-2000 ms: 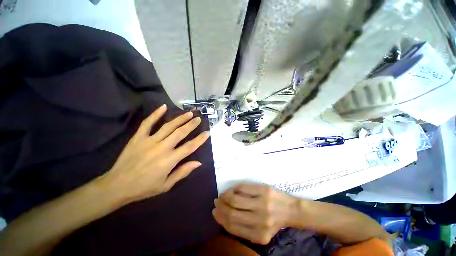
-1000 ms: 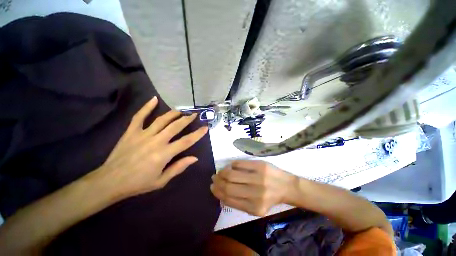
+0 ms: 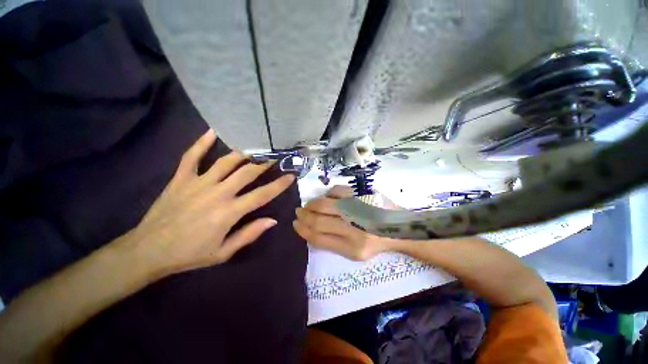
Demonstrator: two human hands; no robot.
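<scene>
A dark purple-brown garment piece [image 3: 92, 142] lies flat on the left of the machine and runs down over the lap. My left hand [image 3: 206, 206] lies flat on it with fingers spread, fingertips close to the presser foot area [image 3: 293, 163]. My right hand [image 3: 344, 224] has its fingers closed at the cloth's right edge; the thumb side is partly behind the curved lever, and the pinch is hard to see. The needle cannot be made out. The off-white sewing machine head [image 3: 305, 64] fills the upper view.
A worn curved lever [image 3: 455, 220] crosses the right side in front of the bed. A slim dark tool [image 3: 462, 197] lies right of the needle area. A printed measuring scale [image 3: 369, 276] runs along the front table edge. Dark crumpled cloth [image 3: 430, 334] lies below the table.
My right hand has moved up along the cloth's edge towards the presser foot. My left hand has shifted slightly left and up on the cloth. The view has moved closer to the machine head.
</scene>
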